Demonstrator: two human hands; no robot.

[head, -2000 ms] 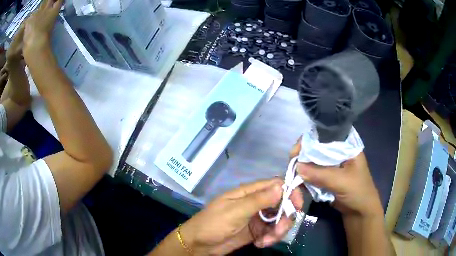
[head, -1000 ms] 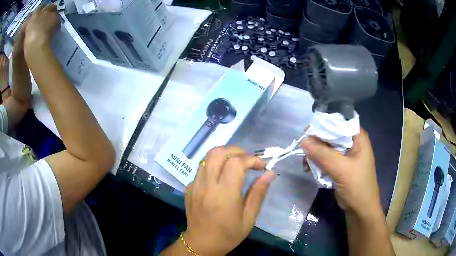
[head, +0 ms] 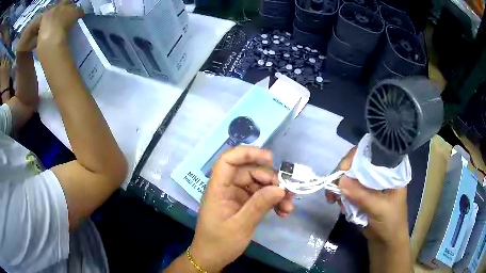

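My right hand [head: 373, 200] holds a dark grey handheld fan [head: 397, 114] upright by its handle, its round grille facing left. A white sleeve [head: 381, 168] wraps the handle. A white cable [head: 314, 181] runs from my right hand to my left hand [head: 240, 197], whose thumb and fingers pinch its looped end beside the USB plug. A pale blue "MINI FAN" box [head: 234, 133] lies in front of me on the white foam sheet [head: 304, 234], its upper end flap open. My left hand covers part of the box.
Grouped boxes [head: 144, 48] stand at upper left beside another person's arm [head: 80, 117]. Small black and silver pieces [head: 290, 58] lie in a pile at the back, near stacked dark cups [head: 357, 40]. More boxes [head: 453, 213] lean at right on the tan surface [head: 426, 197].
The fan has moved right and down, and its grille has turned more toward me. My left hand has shifted right and turned, fingers curled by the plug. The cable now stretches sideways between my hands.
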